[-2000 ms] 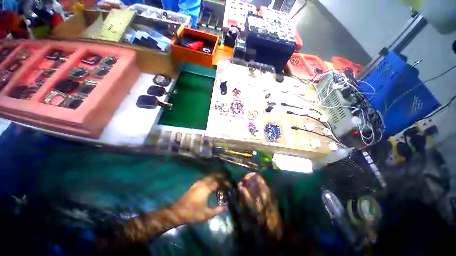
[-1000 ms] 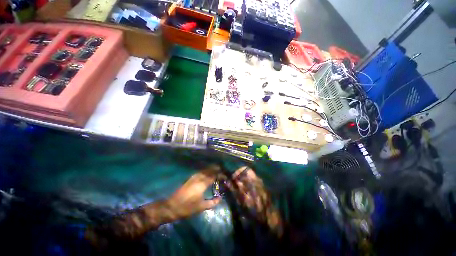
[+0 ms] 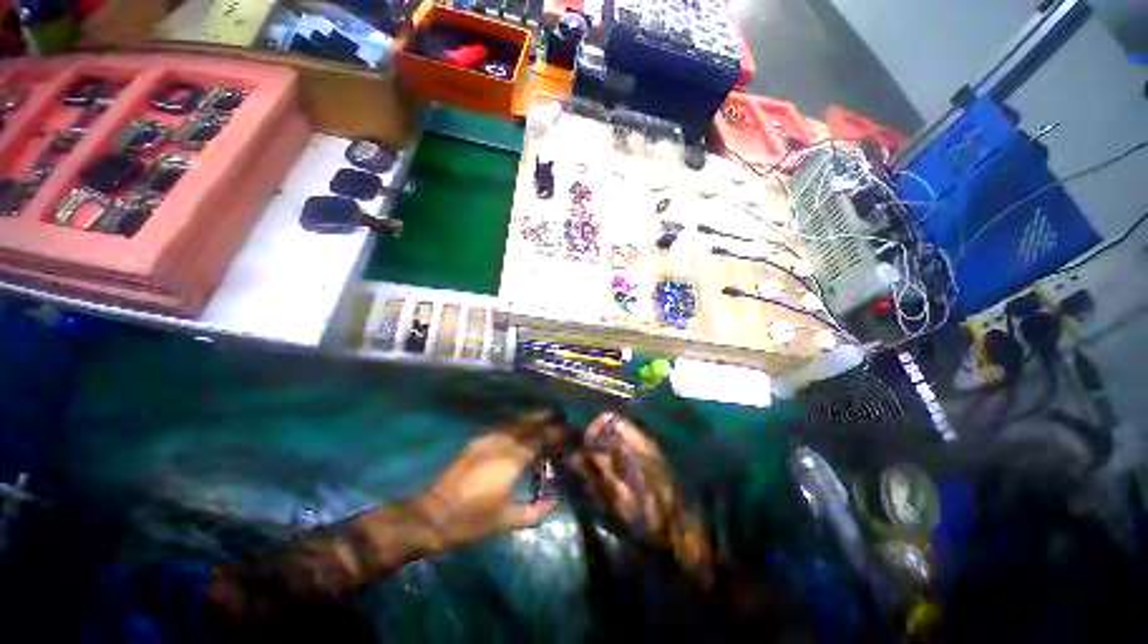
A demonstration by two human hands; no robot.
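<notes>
A small dark watch unit with shiny parts [image 3: 545, 477] is between my hands, low in the middle of the view. My left hand [image 3: 485, 484] holds it between thumb and fingers from the left. My right hand [image 3: 633, 481] is bent close against its right side, with fingertips curled near the unit. Whether the right hand grips the unit or something else is blurred and dark. The hands are over the green mat [image 3: 315, 434].
Pink compartment trays [image 3: 214, 245] with dark units are stacked at left. Dark rounded pieces [image 3: 330, 214] lie beside them. A small parts box [image 3: 434, 330], a row of slim tools [image 3: 573, 365] and a pale parts board [image 3: 579, 296] stand behind the hands. Tape [image 3: 906, 497] is at right.
The view has shifted, so the trays and board appear higher and slightly farther left. The hands stay together around the unit with little visible change.
</notes>
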